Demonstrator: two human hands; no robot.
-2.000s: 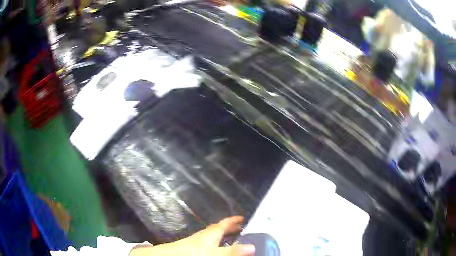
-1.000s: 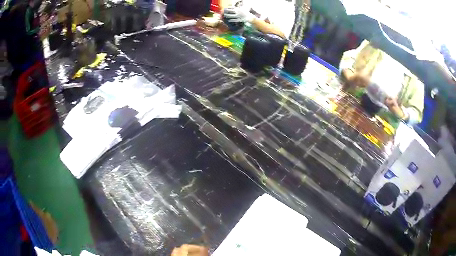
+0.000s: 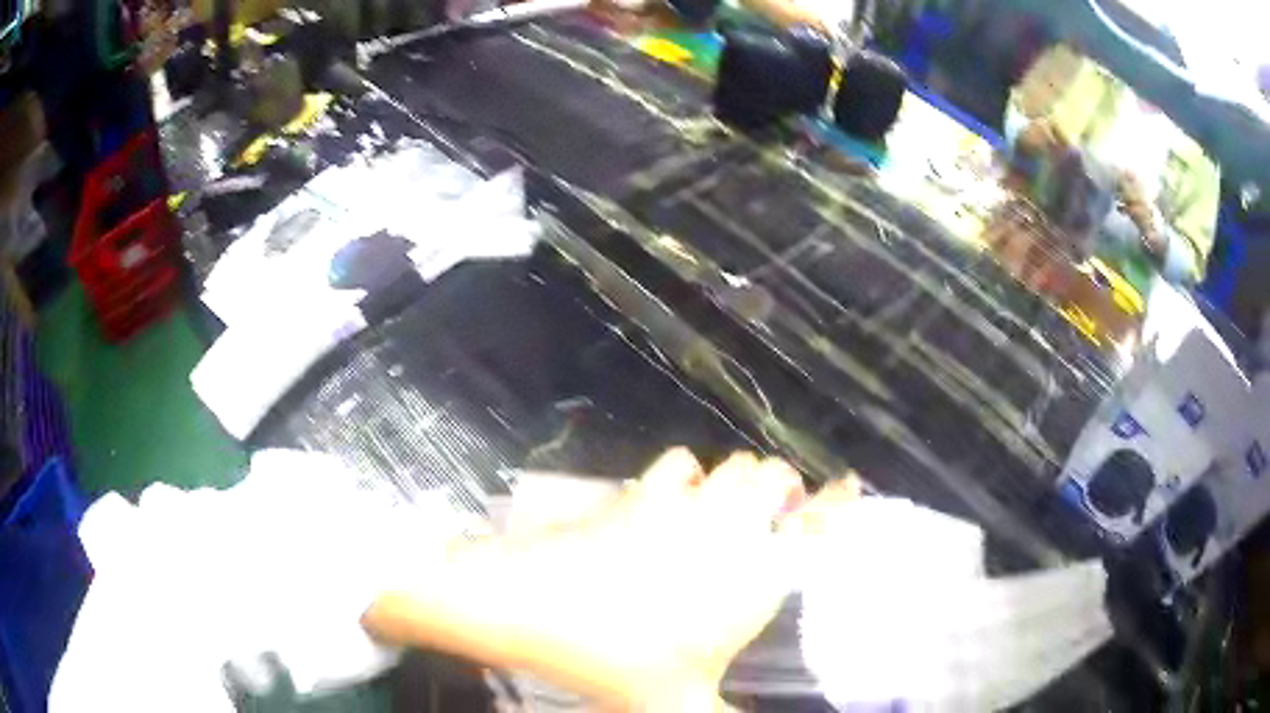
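Note:
White flat cartons (image 3: pixel 961 599) lie in an overlapping pile at the bottom right of the bench, overexposed and blurred. My left hand (image 3: pixel 669 571), bare with a white sleeve, reaches in from the lower left across the near cartons. Its fingertips are at their far edge. Glare hides whether it grips a carton or only rests on them. My right hand is not in view. A second fanned pile of white cartons (image 3: pixel 300 258) with dark round prints lies at the left of the bench.
Black-covered bench (image 3: pixel 557 348) runs diagonally. Standing printed cartons (image 3: pixel 1163 432) are at the right. Black rounded units (image 3: pixel 773 77) sit at the far side. A person (image 3: pixel 1114 167) is opposite. A red crate (image 3: pixel 126 251) and a blue crate (image 3: pixel 49 585) stand on the left floor.
My left hand and sleeve have come further in over the bottom cartons, which now look more spread out to the right. The view has shifted slightly.

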